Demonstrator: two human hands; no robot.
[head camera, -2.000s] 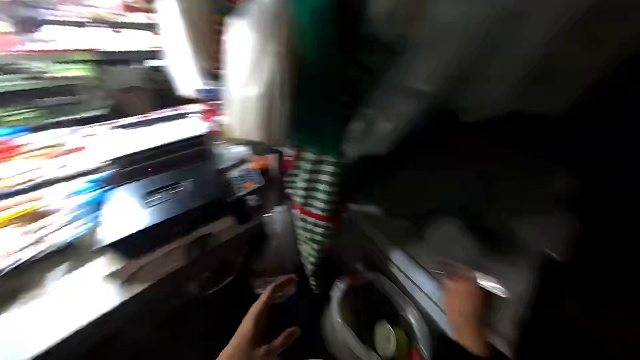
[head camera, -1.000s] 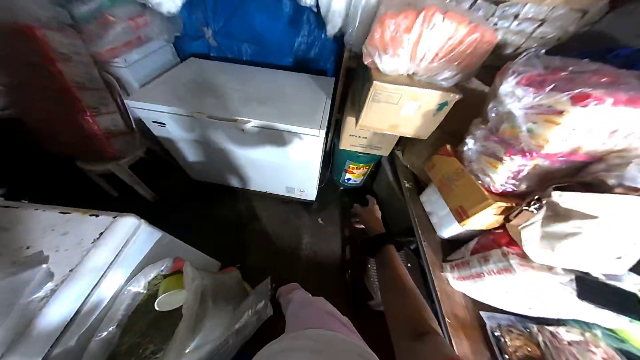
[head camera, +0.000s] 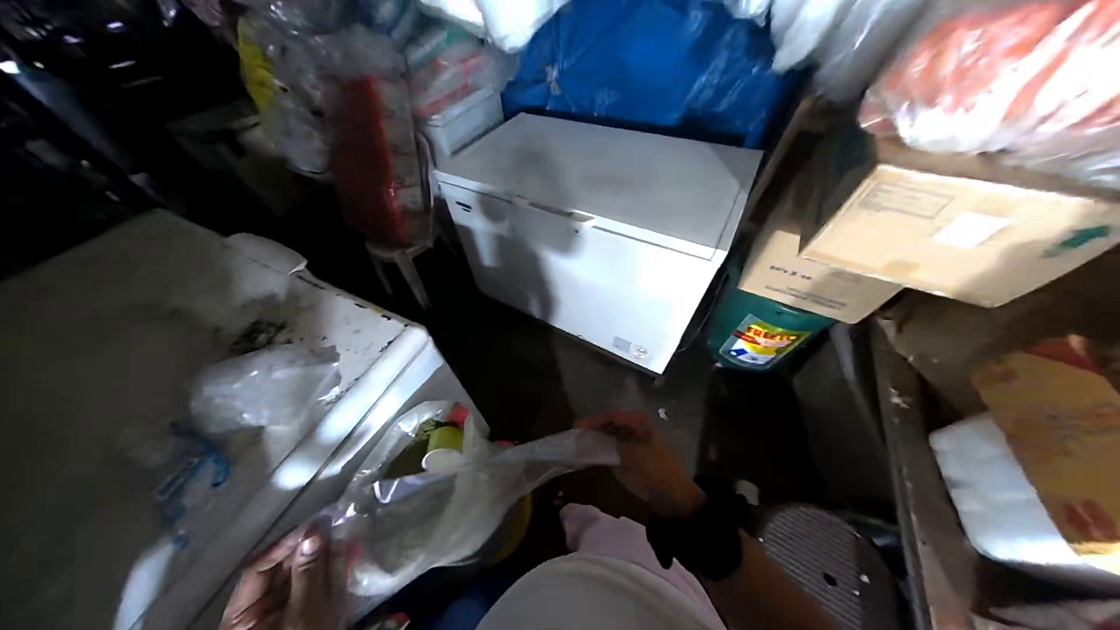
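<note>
My right hand (head camera: 643, 459), with a dark band at the wrist, grips the edge of a clear plastic bag (head camera: 437, 516) and pulls it out to the right. At the lower left, my left hand (head camera: 293, 582) holds the near left edge of the same bag. The bag lines a round container beside the worn white freezer. Inside it a yellow-green cup (head camera: 444, 446) shows, with a red item near it; the rest of the contents is hidden by plastic.
A worn white chest freezer (head camera: 131, 350) borders the left, a crumpled plastic bag (head camera: 271, 385) on its lid. Another white chest freezer (head camera: 577, 271) stands ahead. Cardboard boxes (head camera: 971, 236) are stacked at right above a green container (head camera: 761, 337). A round stool (head camera: 822, 560) sits lower right.
My right hand has moved from near the green container to the bag's edge. My left hand, out of view a second ago, is now at the bag, which is stretched between both hands.
</note>
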